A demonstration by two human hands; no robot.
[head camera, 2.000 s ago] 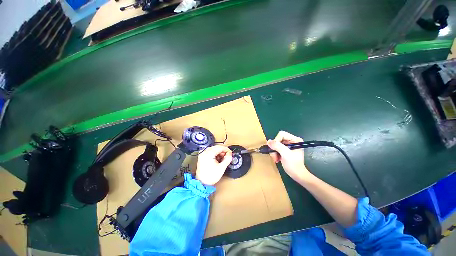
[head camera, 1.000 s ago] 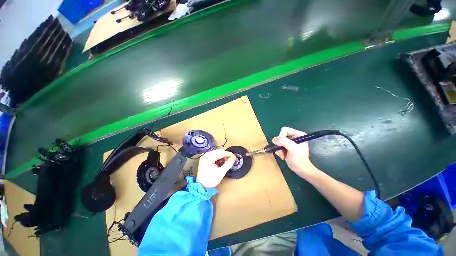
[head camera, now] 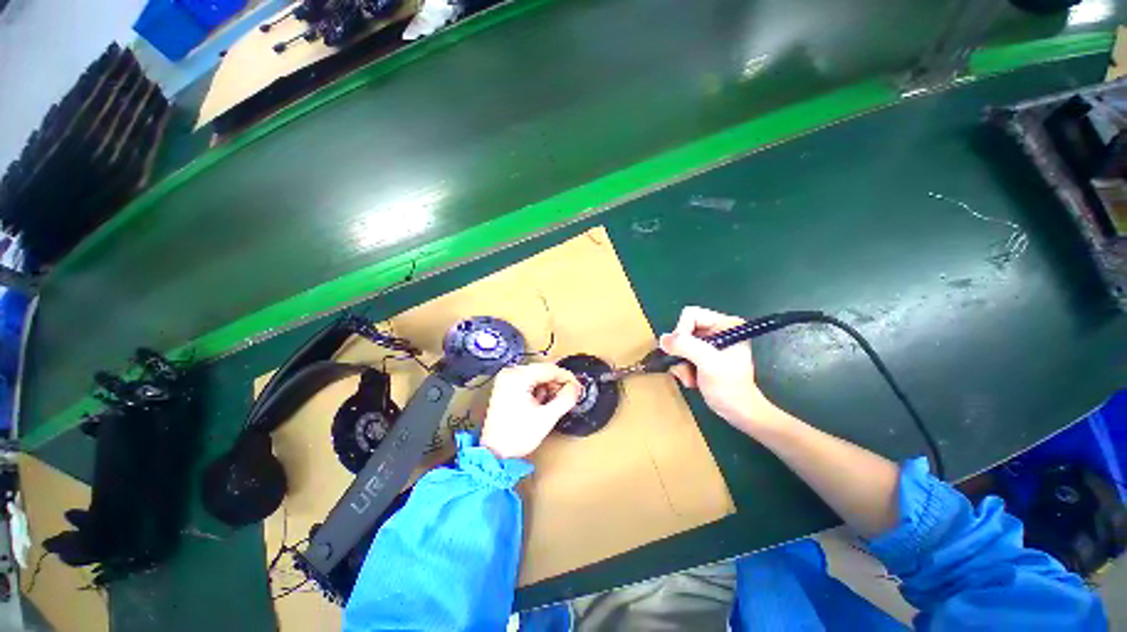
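Observation:
My right hand point(head camera: 713, 361) holds a black soldering iron point(head camera: 742, 331), its metal tip pointing left onto a round speaker driver in a black earcup point(head camera: 591, 414). My left hand point(head camera: 529, 405) is at the left side of this earcup with fingertips pinched together; a fine wire between them is too small to make out. A second earcup point(head camera: 483, 346) lies just up and left of my left hand. A headband point(head camera: 381, 475) with pale lettering runs down-left from it. The work lies on a tan cardboard sheet point(head camera: 643, 494).
Another headphone point(head camera: 245, 475) lies at the sheet's left, with an earcup point(head camera: 366, 430) beside the headband. A black headphone pile point(head camera: 142, 463) is further left. The green-edged conveyor point(head camera: 519, 136) runs behind. A dark tray point(head camera: 1051, 185) is far right, a blue bin point(head camera: 1100, 451) lower right.
The iron's tip has moved slightly left and in over the driver compared with one second ago. My left hand stays at the earcup. The whole view has shifted slightly.

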